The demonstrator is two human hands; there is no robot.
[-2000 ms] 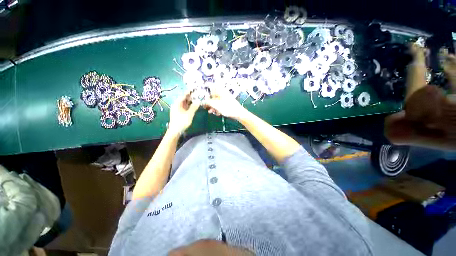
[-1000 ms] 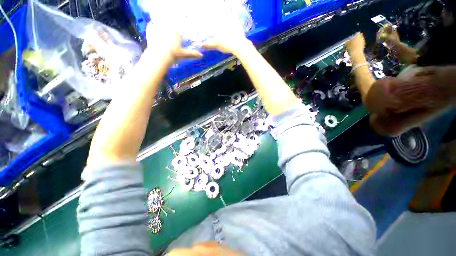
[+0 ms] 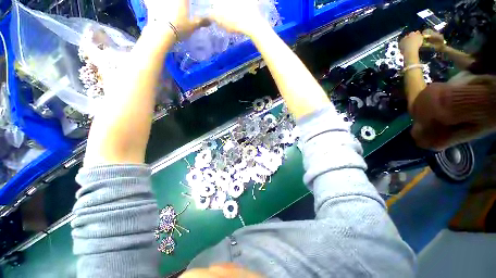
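Note:
My left hand and my right hand are close together over the blue parts bin at the top. Glare and the frame's edge hide part of them, so I cannot tell what they hold. Translucent clear rings lie in the bin just below my hands. On the green bench lies a big pile of white and grey ring assemblies with thin leads. A few dark wired rings lie beside my left sleeve.
A clear plastic bag with pale parts is in another blue bin at the left. A metal rail runs along the bench's far side. At the right another worker's hands are over dark parts.
Since two seconds ago my hands have gone from the bench to the blue bin, and the view has turned. In the last second my hands have shifted up slightly, and more clear rings show below them.

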